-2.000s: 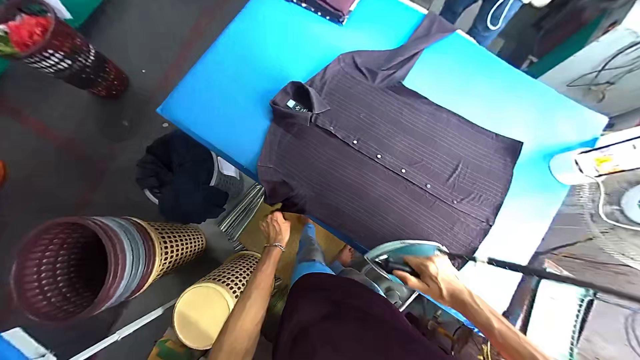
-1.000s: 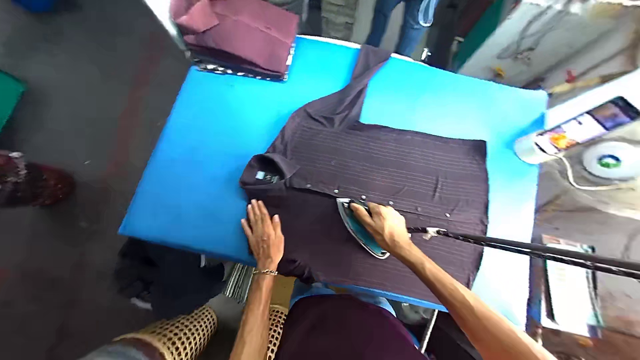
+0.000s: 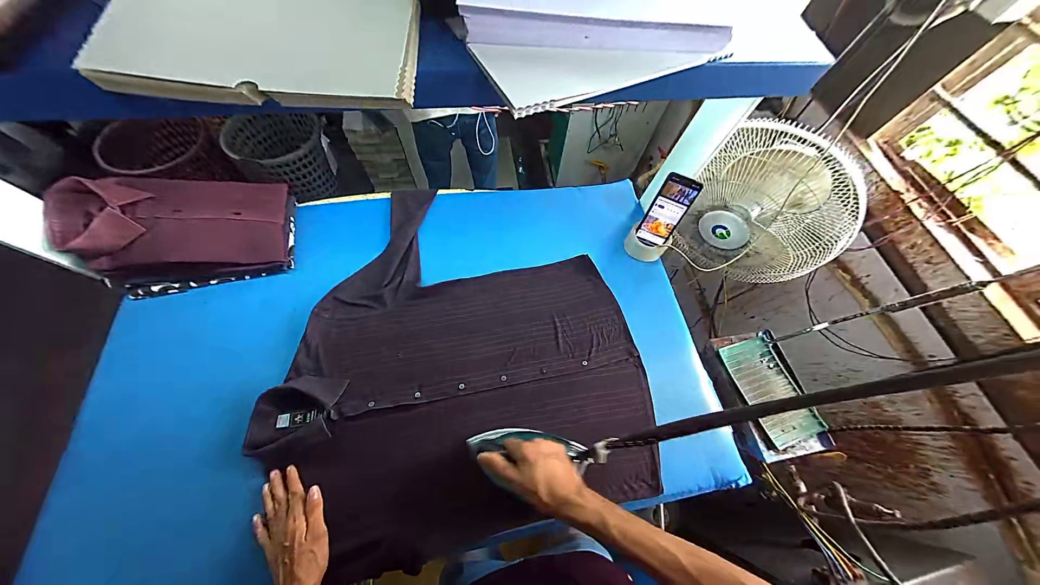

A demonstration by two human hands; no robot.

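A dark striped button-up shirt (image 3: 455, 349) lies spread on a blue-covered ironing table (image 3: 162, 382), its collar at the left. My right hand (image 3: 540, 475) grips the handle of a clothes iron (image 3: 500, 439), which rests on the lower front of the shirt, below the button line. A thick dark cable (image 3: 731, 414) runs from the iron's rear to the right. My left hand (image 3: 294, 524) lies flat with fingers apart at the shirt's left edge, below the collar, partly on the blue cover.
Folded shirts (image 3: 203, 223) are stacked at the table's back left. A phone (image 3: 670, 207) leans on a white roll (image 3: 646, 244) at the back right, near a fan (image 3: 772, 199). A blue shelf (image 3: 443, 77) holds white boxes. A person's legs (image 3: 459, 150) show behind the table.
Two seconds ago my left hand was at the table's front edge; it now lies by the collar. The iron has moved over the shirt onto its lower front. The view has shifted upward.
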